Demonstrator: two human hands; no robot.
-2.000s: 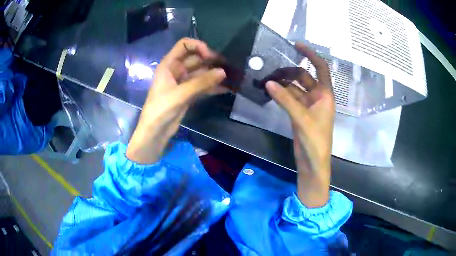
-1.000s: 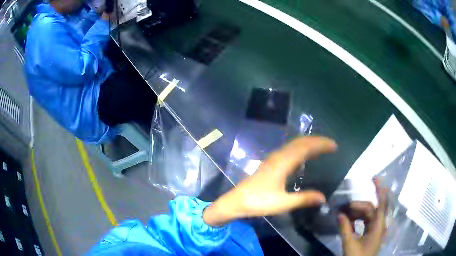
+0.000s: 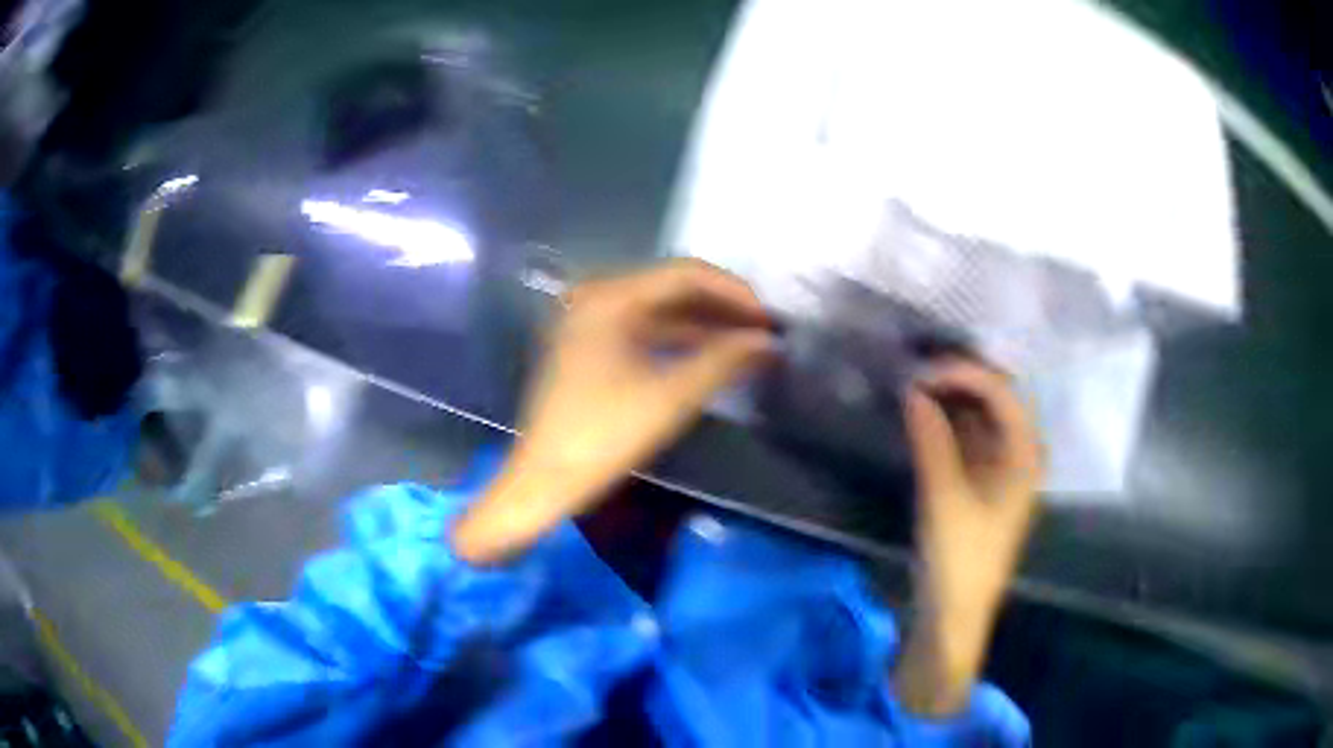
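Observation:
The frame is blurred. A dark, thin panel (image 3: 841, 387) is held up between my two hands over the bench. My left hand (image 3: 636, 373) pinches its left edge between thumb and fingers. My right hand (image 3: 977, 439) pinches its right side, with the fingers curled. A patterned grey patch (image 3: 928, 271) shows just behind the panel; I cannot tell if it is attached. White sheets (image 3: 994, 117) lie on the bench behind the hands. Whether a tool is in my right hand cannot be told.
Another dark panel (image 3: 383, 105) lies at the back left beside glossy clear film (image 3: 388, 241). A clear bag (image 3: 256, 417) hangs off the bench edge, with tape tabs (image 3: 263, 289) above it. A person's blue sleeve (image 3: 51, 380) shows at the far left.
The view has swung back from the left side of the bench. My left hand, open and empty one second ago, now grips the panel along with my right hand.

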